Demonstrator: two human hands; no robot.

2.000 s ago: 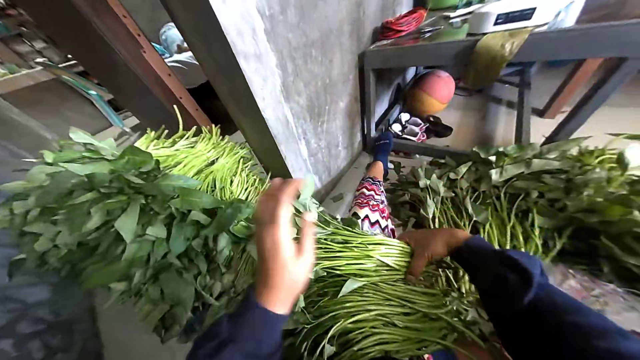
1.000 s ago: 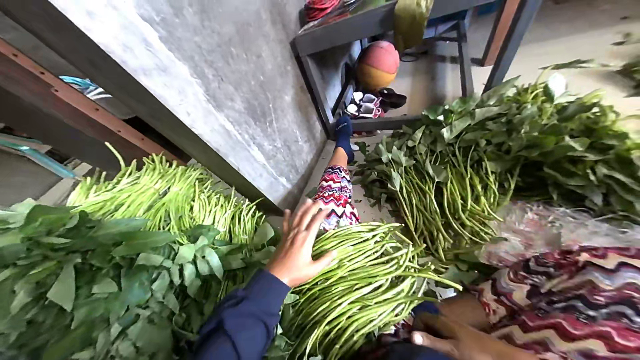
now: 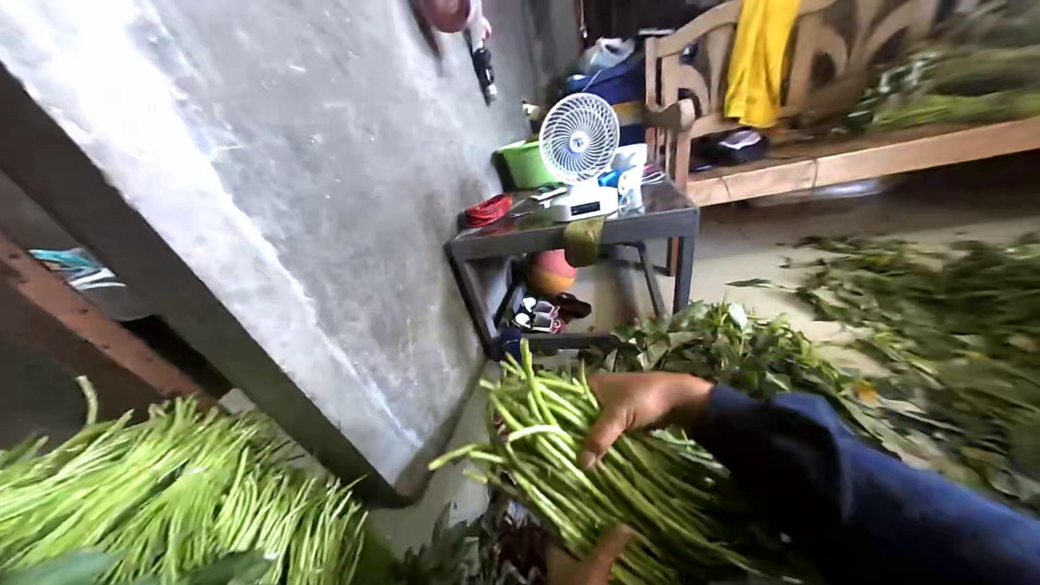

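A thick bundle of leafy greens with long green stems [image 3: 561, 455] lies between my hands, cut ends toward the table. My right hand [image 3: 642, 406], in a dark blue sleeve, grips the bundle's upper side, thumb across the stems. Low in the view, my left hand [image 3: 593, 561] is against the bundle's underside; only part of it shows, fingers curled on the stems. At the lower left lies another heap of stems [image 3: 179, 487]. More leafy greens [image 3: 747, 349] lie behind my right forearm.
A grey wall [image 3: 325, 162] with a dark post edge rises at left. Ahead, a small dark table [image 3: 520, 242] bears a white fan [image 3: 579, 138] and red cord [image 3: 488, 210], with a ball [image 3: 552, 272] beneath. A wooden bench [image 3: 894, 154] stands at right; loose leaves [image 3: 959, 309] cover the floor.
My right hand, low at the right a second ago, is now on top of the bundle. My left hand has moved from the bundle's upper left to its lower side. The view has swung upward.
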